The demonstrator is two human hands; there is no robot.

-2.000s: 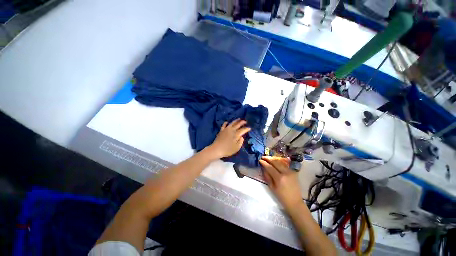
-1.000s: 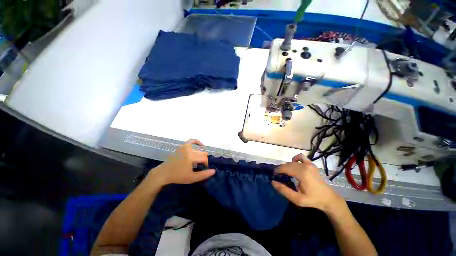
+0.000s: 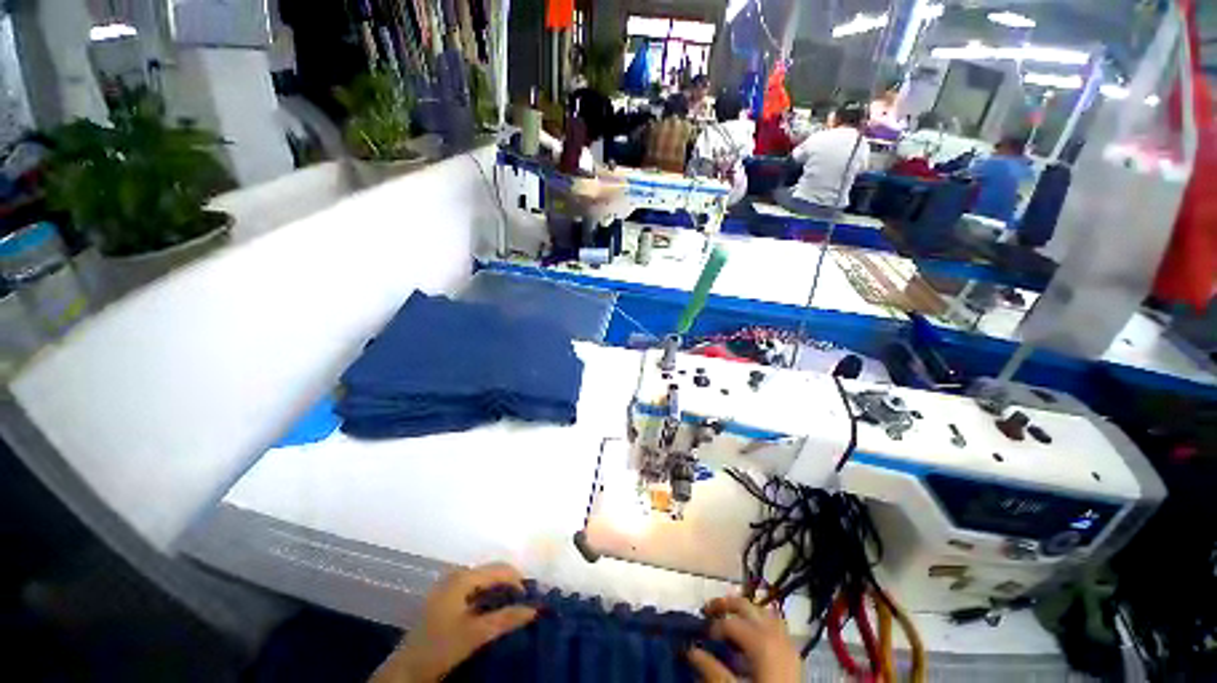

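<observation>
A navy garment piece (image 3: 601, 643) with a gathered top edge is stretched between my hands at the table's front edge, cut off by the bottom of the view. My left hand (image 3: 461, 623) grips its left end. My right hand (image 3: 747, 640) grips its right end. The white sewing machine (image 3: 787, 414) stands behind, and its presser foot area (image 3: 661, 496) has no navy cloth under it. A flat navy stack of panels (image 3: 461, 367) lies left of the needle.
Black cords (image 3: 814, 540) lie on the machine bed beside red and yellow scissor handles (image 3: 874, 634). A white side panel (image 3: 267, 320) rises at left, with potted plants (image 3: 134, 180) beyond. Several people sit at stations behind. A green rod (image 3: 701, 291) stands above the machine head.
The garment piece has come away from the needle to the table's front edge, now stretched between both hands. The view has tilted up, showing the room.
</observation>
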